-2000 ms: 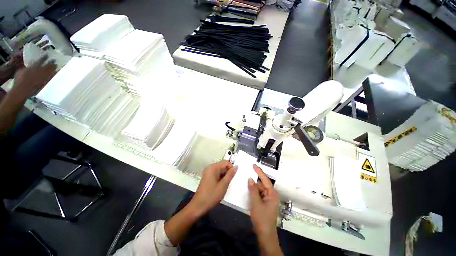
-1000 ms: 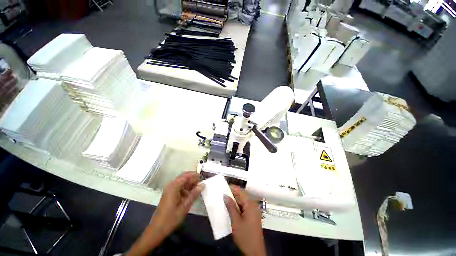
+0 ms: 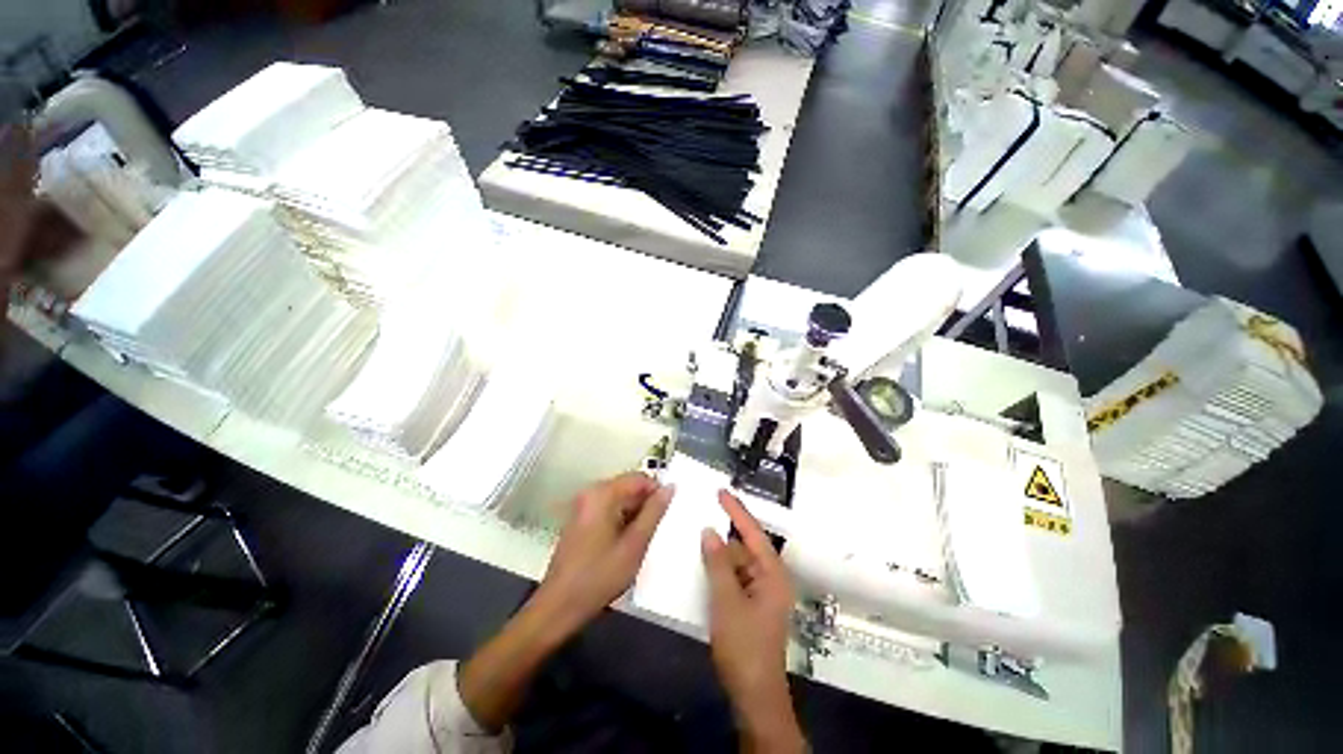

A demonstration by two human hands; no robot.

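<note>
A white piece lies flat at the front of the sewing machine, its far end at the presser foot area. My left hand holds its left edge near the far end, thumb and fingertips together. My right hand rests on its right side with fingers spread towards the needle area. The needle itself is too small to make out. Both hands are bare.
White supply stacks stand left of the machine. A finished pile lies on its right-hand top by the warning label. Black strips lie on a bench behind. A person's blurred arm shows at far left. A tied bundle stands at right.
One second ago the piece was held tilted in front of the machine. Both hands have moved it forward, flat, to the presser foot area. The camera view has also shifted.
</note>
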